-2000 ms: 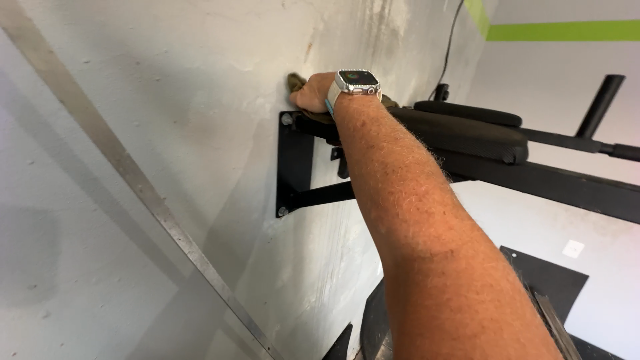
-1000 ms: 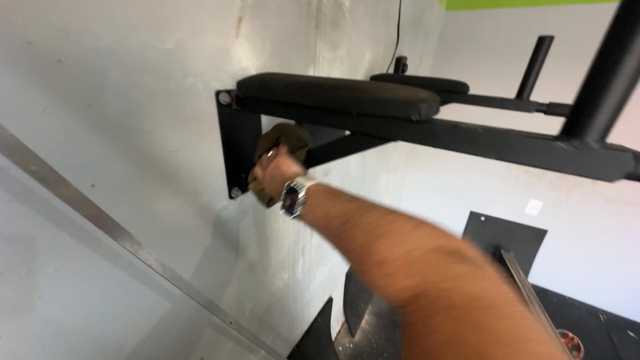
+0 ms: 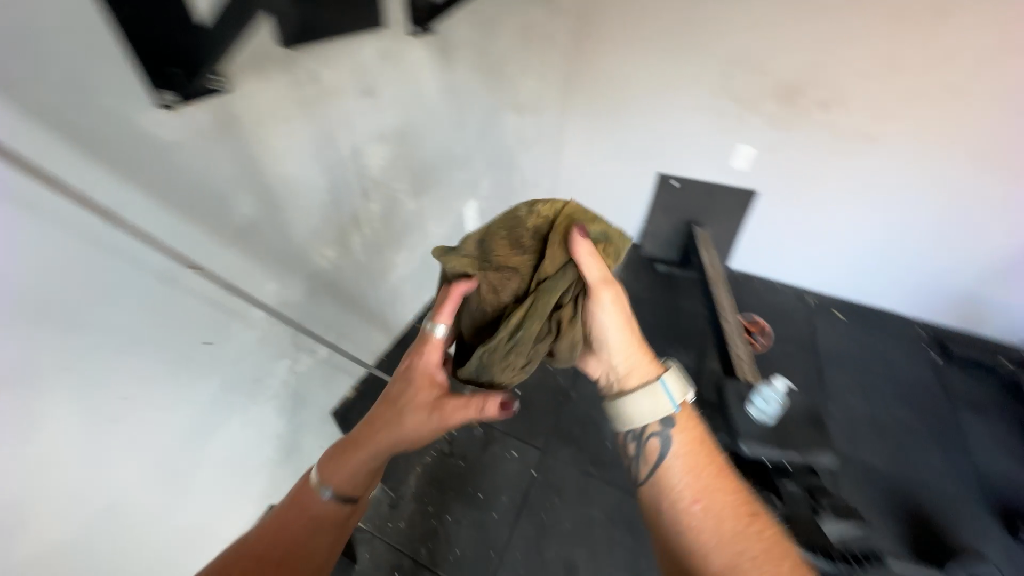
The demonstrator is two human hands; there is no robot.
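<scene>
A crumpled olive-brown cloth [image 3: 512, 272] is held up in the middle of the head view, above the black floor. My right hand [image 3: 614, 324] grips its right side, thumb on top, with a light-banded watch on the wrist. At the cloth's lower left, my left hand [image 3: 420, 384] has its fingers spread, the index fingertip against the cloth and the thumb apart from it. A ring and a thin bracelet are on the left hand and wrist. The fingers behind the cloth are hidden.
A black metal wall bracket [image 3: 180, 68] juts in at the upper left. A thin strip [image 3: 196, 268] runs diagonally along the pale wall. On the right, a black plate [image 3: 698, 216] and a long bar [image 3: 724, 308] stand near a bottle [image 3: 769, 399] over black floor matting [image 3: 480, 488].
My right hand and the cloth have moved away from the wall bracket. My left hand has come into view beside the cloth. The view has swung down and to the right.
</scene>
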